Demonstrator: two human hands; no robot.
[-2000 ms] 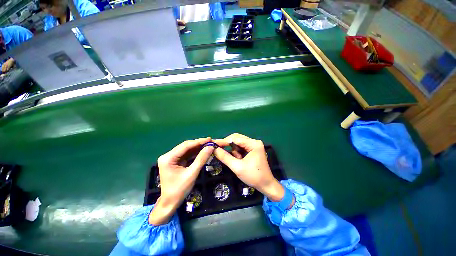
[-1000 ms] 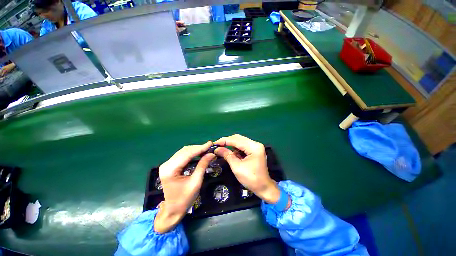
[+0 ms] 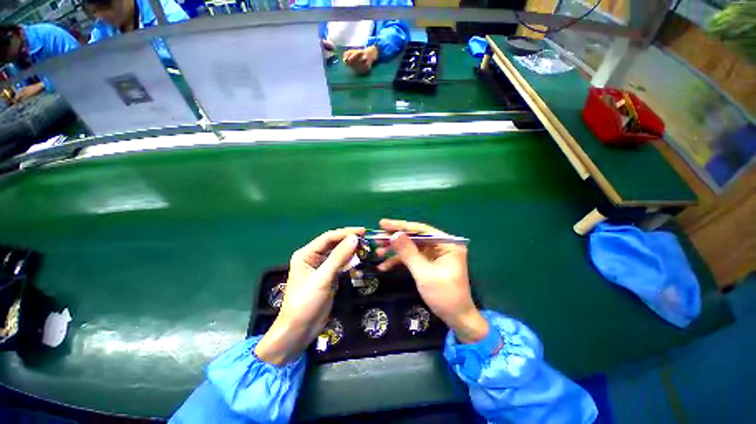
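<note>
My left hand (image 3: 311, 281) holds a small round module (image 3: 362, 249) between thumb and fingertips above the black compartment tray (image 3: 390, 349). A small white tab shows at the module's lower edge. My right hand (image 3: 433, 267) grips thin silvery tweezers (image 3: 435, 238) between thumb and finger, their tip pointing left at the module. Whether the tip touches it I cannot tell. Several round modules lie in the tray pockets, such as one in the front row (image 3: 375, 323). My left hand hides part of the tray.
A dark parts box (image 3: 10, 310) and white scrap (image 3: 56, 328) are at left. A blue cloth (image 3: 646, 269) and red basket (image 3: 622, 118) are at right. Pale panels (image 3: 257, 79) stand beyond the belt. Another tray (image 3: 417, 66) and blue-clad people are across.
The tweezers now show extended in my right hand, which has moved off the module. My left hand alone holds the module. The view has shifted slightly, and a person's hands now show opposite.
</note>
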